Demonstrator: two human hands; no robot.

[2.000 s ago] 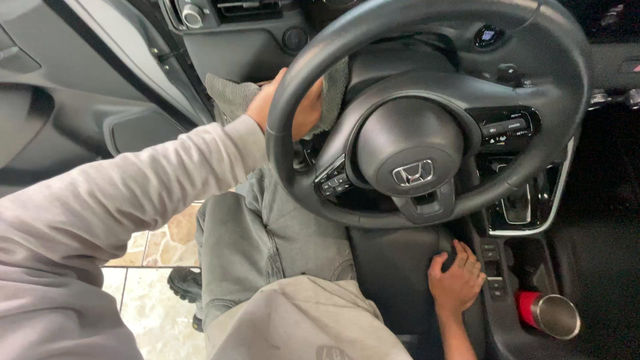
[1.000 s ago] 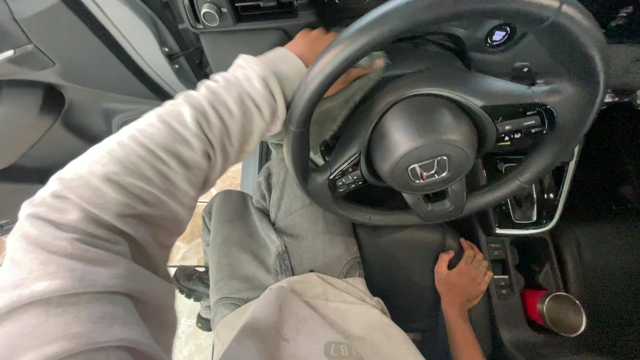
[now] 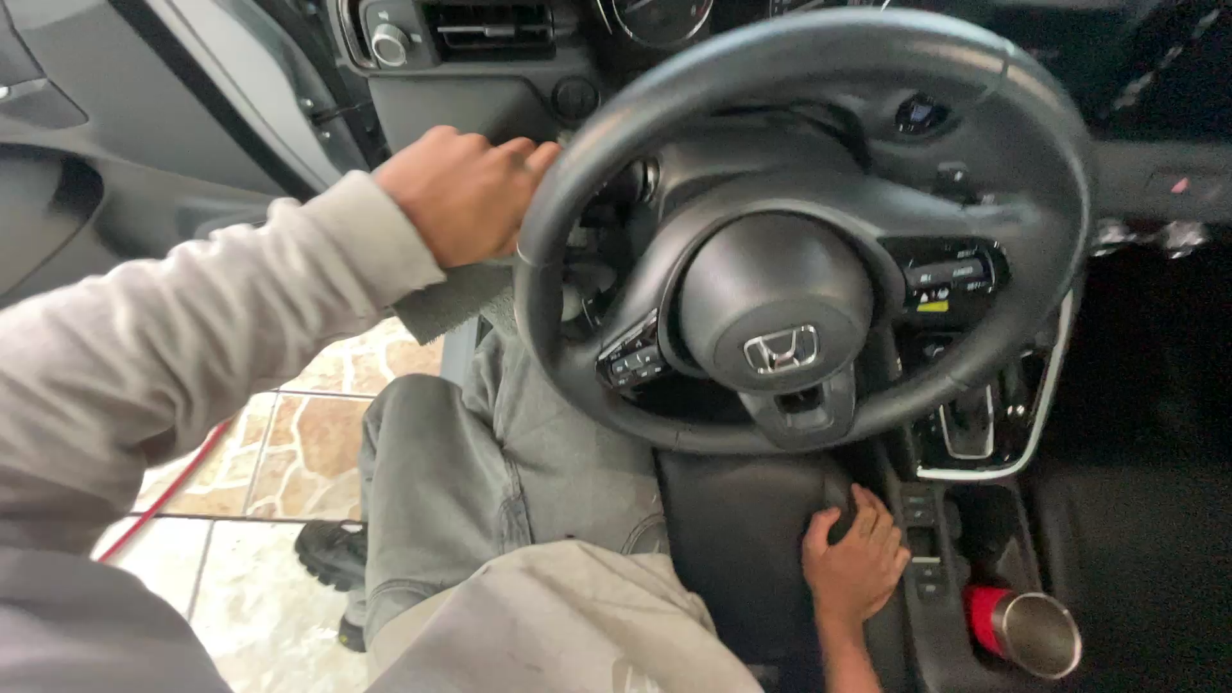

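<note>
My left hand (image 3: 472, 192) is at the left edge of the steering wheel (image 3: 804, 443), below the air vent, with its fingertips partly hidden behind the rim. It holds a grey cloth (image 3: 462, 300) that hangs beneath the palm and wrist. The lower dash panel (image 3: 462, 111) is right above this hand. My right hand (image 3: 857, 558) rests on the right edge of the black driver's seat (image 3: 741, 539), beside the centre console (image 3: 924, 597). Its fingers are slightly bent, and nothing shows in it.
A red tumbler (image 3: 987, 621) with a metal rim sits in the console cup holder. The gear selector area (image 3: 967, 423) lies right of the wheel. At the left, the door (image 3: 144, 125) stands open above a tiled floor (image 3: 318, 443) with a red hose or cord (image 3: 173, 496).
My left hand has moved from behind the wheel rim out to its left, and the grey cloth now hangs below it. My right hand stays on the seat edge.
</note>
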